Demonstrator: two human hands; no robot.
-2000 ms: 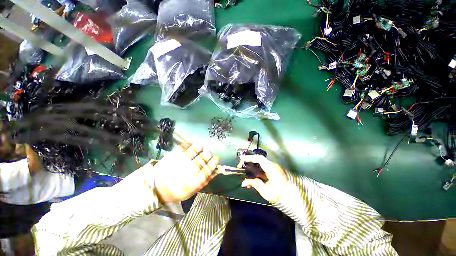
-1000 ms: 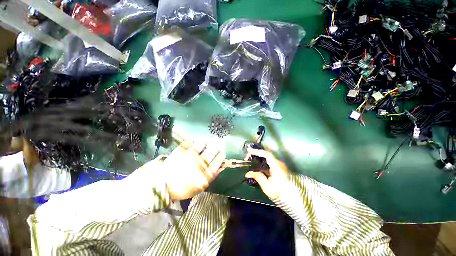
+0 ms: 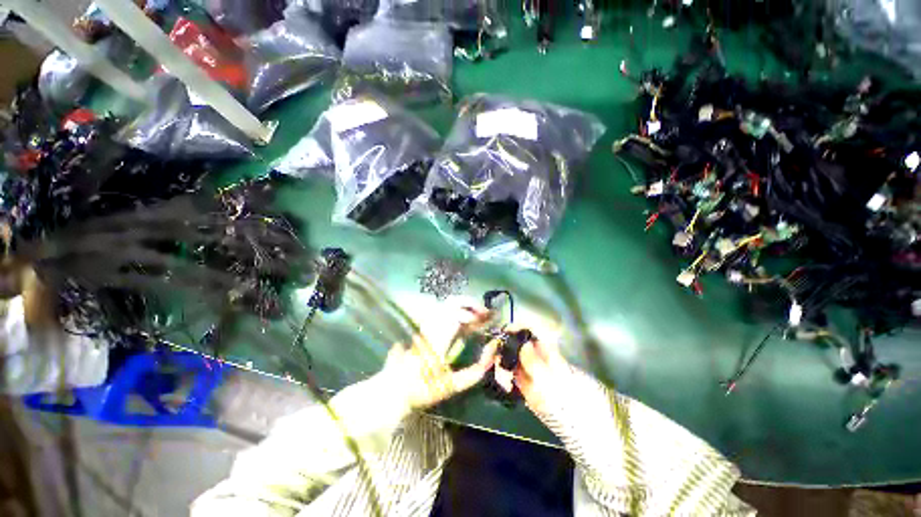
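A small black housing (image 3: pixel 515 346) is held between my two hands near the bench's front edge. My right hand (image 3: pixel 543 376) grips it from the right. My left hand (image 3: pixel 444 355) touches its left side with thumb and fingers; whether it holds a screwdriver cannot be told. A short black cable (image 3: pixel 500 298) loops up behind the housing. A loose heap of tiny screws (image 3: pixel 442 278) lies just beyond my left hand. A black cabled unit (image 3: pixel 329 280) lies alone to the left of the screws.
Open clear-grey bags with black parts stand ahead, one at centre (image 3: pixel 495 182), one left of it (image 3: pixel 379 167). Cabled boards (image 3: pixel 768 192) are piled right, black cabled units (image 3: pixel 237 242) left. A red packet (image 3: pixel 207 53) lies far left. A blue frame (image 3: pixel 162 389) is on the floor.
My left hand has turned from palm-up and closed in on the housing from the left. The slim tool seen between the hands before no longer shows clearly. The view has shifted.
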